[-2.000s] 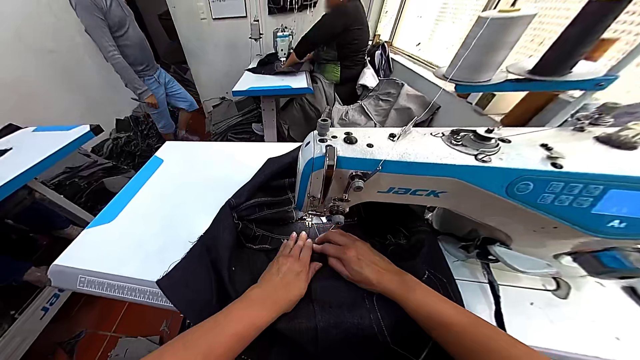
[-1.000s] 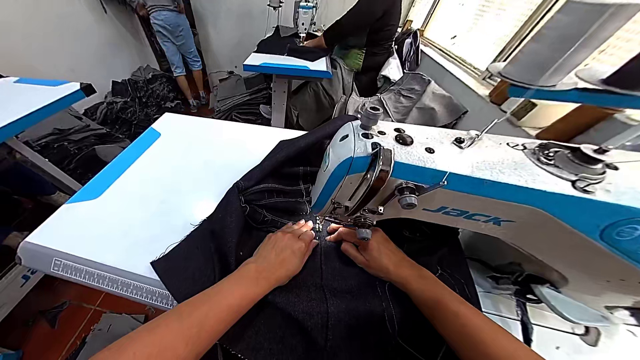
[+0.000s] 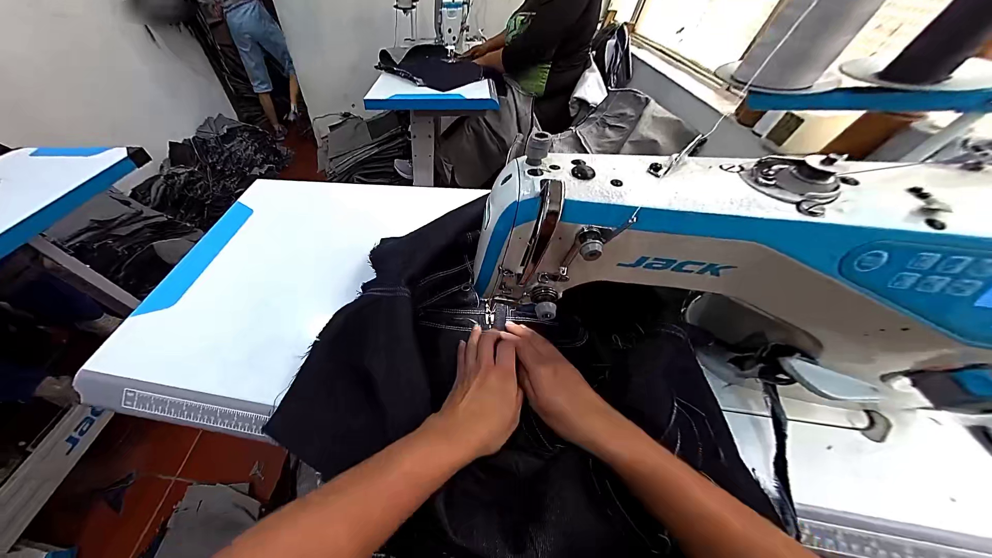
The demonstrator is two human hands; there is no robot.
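Note:
Dark denim fabric (image 3: 372, 364) with pale stitch lines lies under the needle and presser foot (image 3: 490, 311) of a white and blue Jack sewing machine (image 3: 697, 240). Just in front of the foot, my left hand (image 3: 484, 387) rests on the denim, fingers pointing at the foot. My right hand (image 3: 554, 380) touches it from the right, its fingertips pressing the cloth close to a small denim strip (image 3: 501, 316) beside the foot. Both palms face down, and the cloth lies beneath the fingers rather than in a visible grasp. Much of the denim bunches below my forearms.
The white table (image 3: 310, 232) with a printed ruler edge extends left. Thread cones (image 3: 806, 46) stand at upper right. A co-worker (image 3: 558, 62) sews at another table (image 3: 434, 93) ahead; another person (image 3: 260, 54) stands at upper left. Piles of dark fabric (image 3: 221, 163) lie on the floor.
My hands have come together, the right now touching the left, where a gap showed between them before. The view has shifted somewhat.

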